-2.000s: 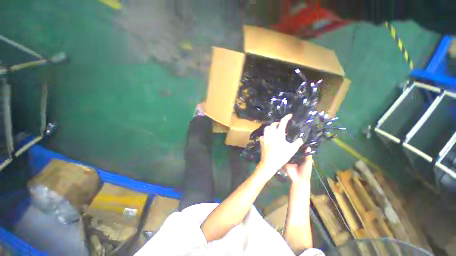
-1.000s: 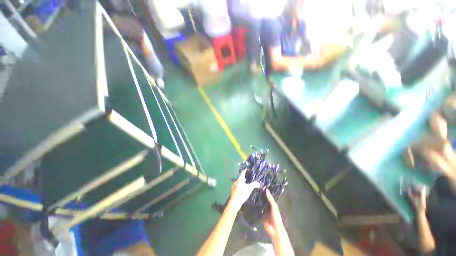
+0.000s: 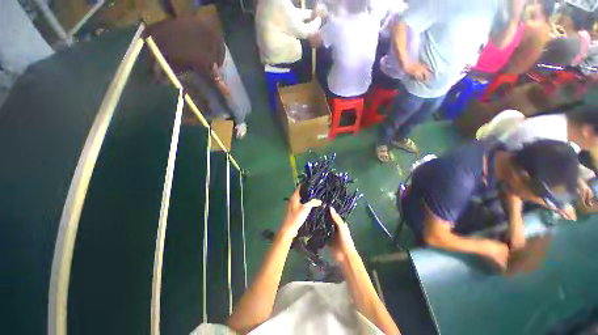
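A large tangled bundle of thin black cables [image 3: 322, 196] with bright, silvery-blue tips is held up in front of me at the centre of the view. My left hand [image 3: 300, 212] grips it from the left side, thumb on top. My right hand [image 3: 339, 237] holds it from the right and below. Loose cable ends hang under the bundle between my wrists. The fingers behind the bundle are hidden.
A tube rack [image 3: 164, 216] stands close on my left. A green-topped bench [image 3: 498, 288] is on the right, with a person [image 3: 452, 190] leaning over it. Ahead are an open carton [image 3: 307, 124], red stools [image 3: 345, 116] and several people. One person bends down behind the rack.
The open carton of cables left the view as I lifted the bundle and turned away. The rack is now closer on the left, and the people and stools ahead show more clearly. Both hands still hold the cables.
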